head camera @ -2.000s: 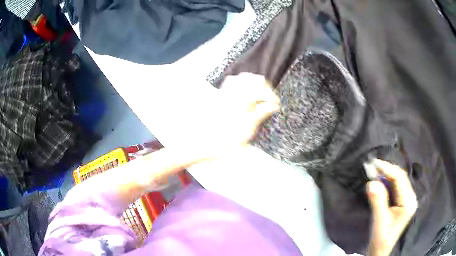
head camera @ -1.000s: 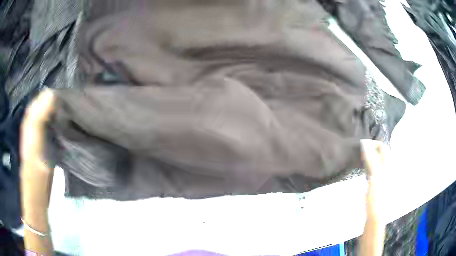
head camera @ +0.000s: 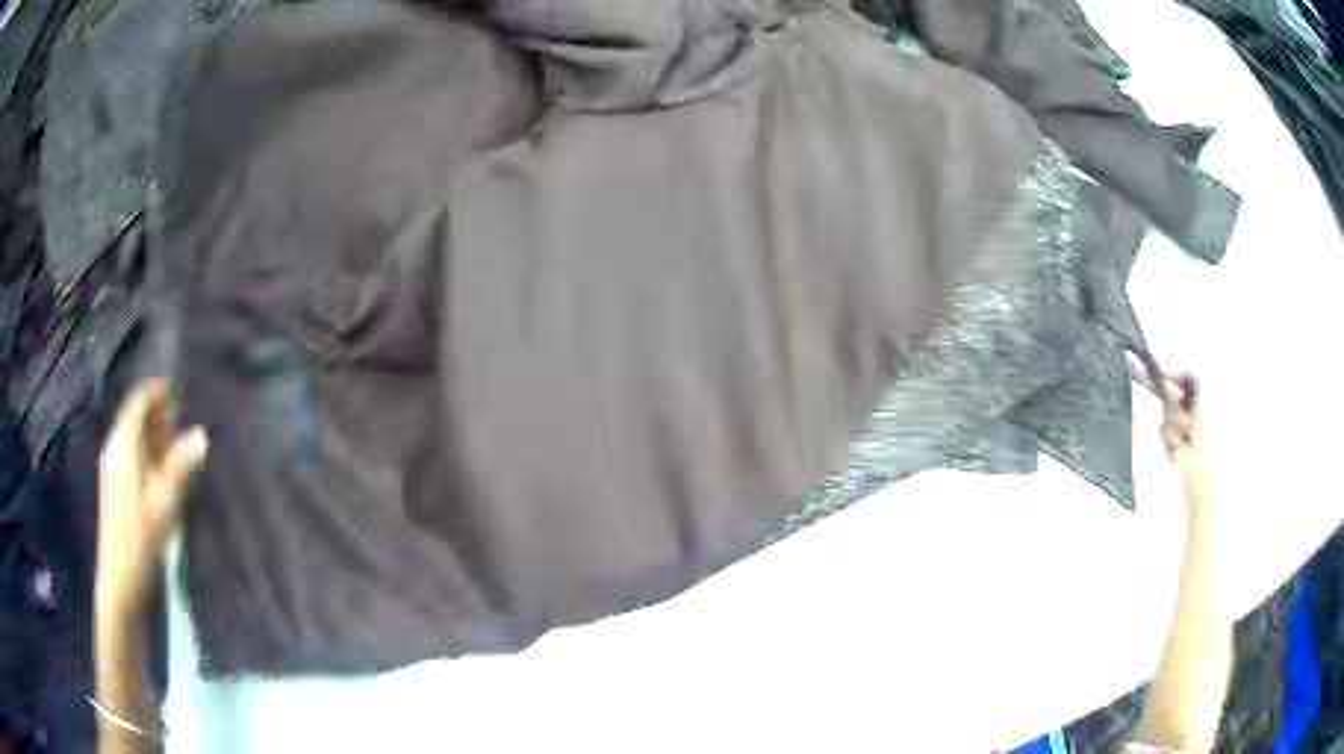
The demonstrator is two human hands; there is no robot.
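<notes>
A coat lies spread with its dark brown lining (head camera: 634, 339) up, its speckled shell (head camera: 973, 354) showing along the right and lower right. My left hand (head camera: 148, 457) is at the coat's left edge, thumb and fingers apart, with no clear grip on the cloth. My right hand (head camera: 1182, 413) is off the coat's right side, fingers closed on a small dark object, perhaps thread snips. A dark strip runs from the cloth to these fingers; whether they pinch cloth too is unclear.
The white tabletop (head camera: 884, 604) curves around the front and right. A dark sleeve-like piece (head camera: 1135, 162) extends at the upper right. Dark garments (head camera: 74, 339) lie at the left; blue material (head camera: 1300, 663) shows below the table at the lower right.
The coat was turned and spread; the raised fold between my hands has come down flatter, nearer the front. My left hand has moved down and opened; my right hand has moved outward.
</notes>
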